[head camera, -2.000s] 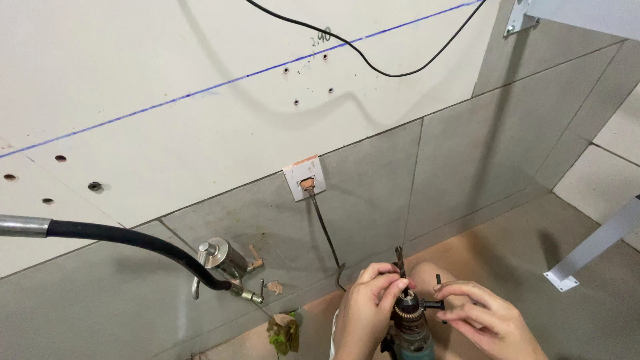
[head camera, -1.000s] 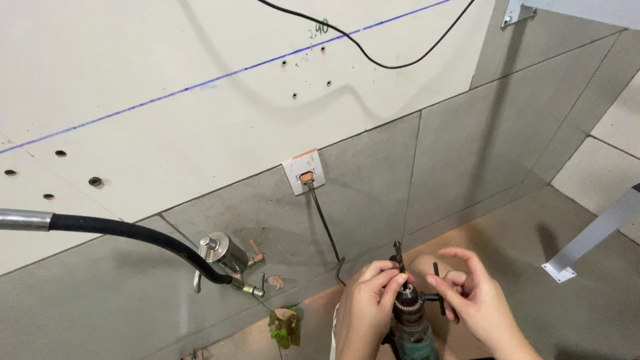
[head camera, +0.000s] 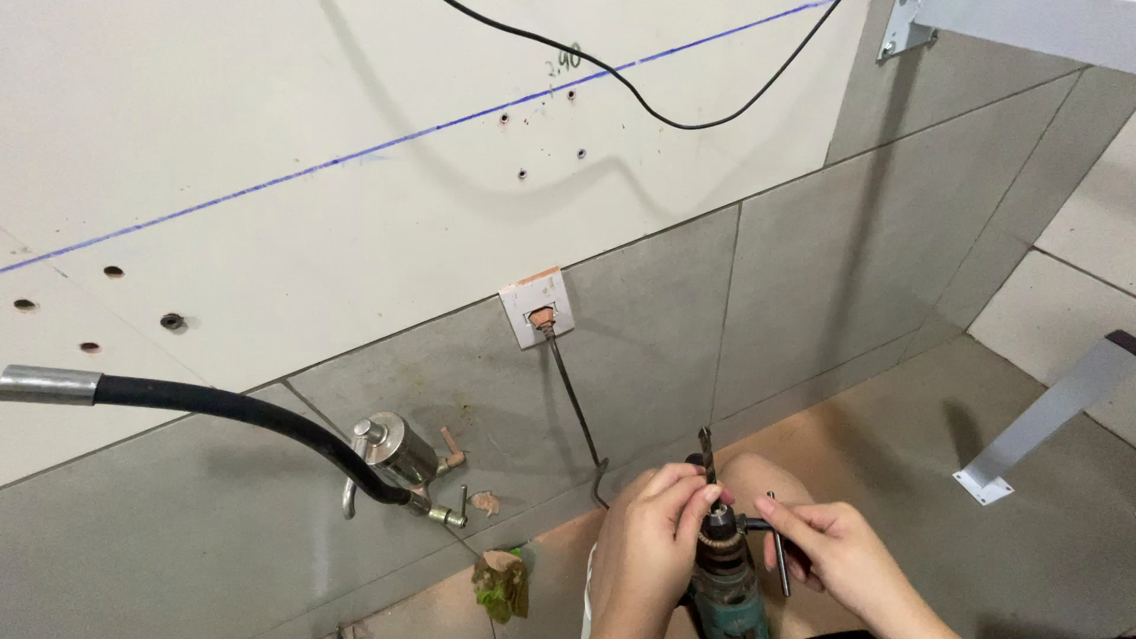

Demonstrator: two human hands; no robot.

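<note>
A teal electric drill (head camera: 732, 603) stands with its geared chuck (head camera: 721, 532) pointing up at the bottom centre right. My left hand (head camera: 652, 532) pinches the masonry drill bit (head camera: 707, 453) just above the chuck jaws. To the right of the chuck, my right hand (head camera: 830, 550) grips the chuck key (head camera: 779, 546) by its T-shaped crossbar; the key's shaft meets the side of the chuck. Some of the right hand's fingers are hidden behind the key and palm. The lower part of the drill is cut off by the frame.
A power plug sits in a wall socket (head camera: 561, 333), its cord running down. At left are a black hose (head camera: 240, 408) and a metal cylinder (head camera: 399, 448) by the tiled wall. A grey metal leg (head camera: 1038, 417) stands right. Above hangs a black cable (head camera: 688, 126). The white panel (head camera: 266, 106) has several holes.
The fingers of my right hand, more spread a second ago, have closed in around the chuck key, whose crossbar has turned. My left hand stays at the drill bit.
</note>
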